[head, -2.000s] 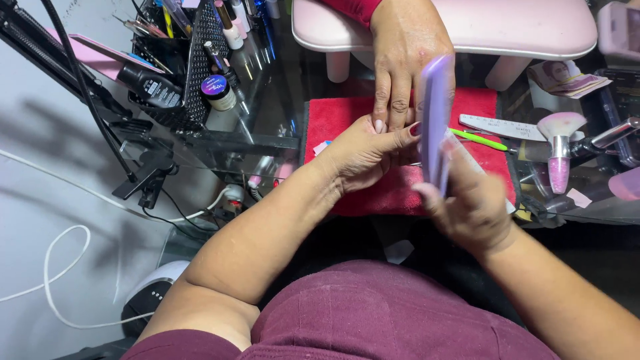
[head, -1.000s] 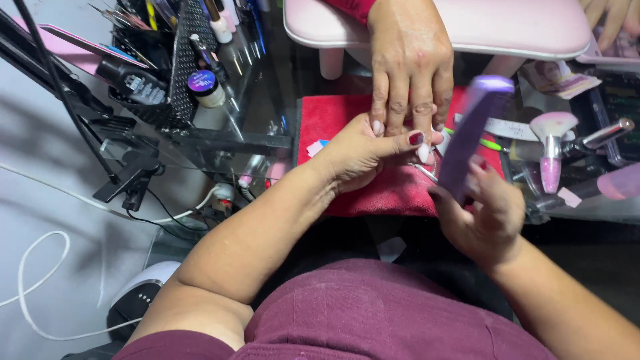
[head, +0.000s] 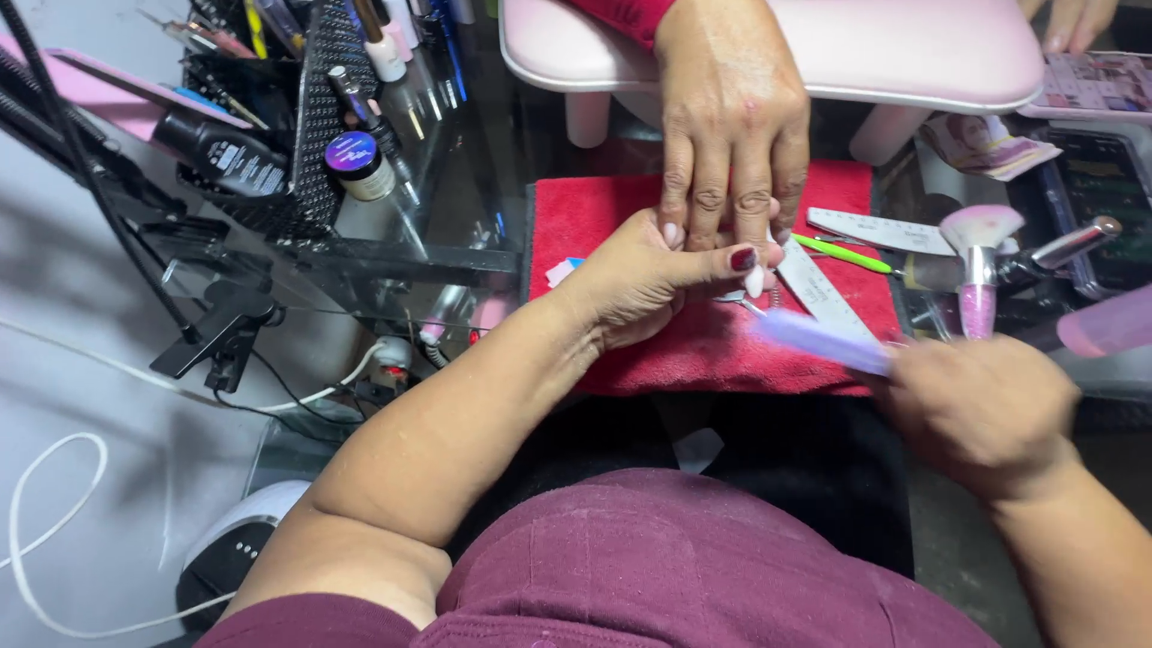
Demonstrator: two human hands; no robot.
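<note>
My left hand (head: 643, 283) holds the fingers of another person's hand (head: 733, 135), which reaches down from a pink padded hand rest (head: 909, 54). One long pale nail points down just past my dark red thumbnail. In my right hand (head: 985, 414), blurred by motion, is a purple nail file or buffer (head: 823, 342), its tip a little below and right of that nail. Under the hands lies a red towel (head: 621, 369). On it rest a grey-white nail file (head: 828, 292), a green-handled tool (head: 846, 255) and a metal tool partly hidden by my left hand.
To the right are a second curved nail file (head: 882, 230), a pink-handled brush (head: 978, 297), banknotes (head: 985, 148) and a clear case (head: 1098, 198). A small jar (head: 360, 166) stands by a black mesh organizer (head: 310, 99) at left, above a black clamp (head: 220, 333).
My right hand has moved right and down, and the purple file, upright before, now lies nearly level. My left hand keeps its hold on the other person's fingers.
</note>
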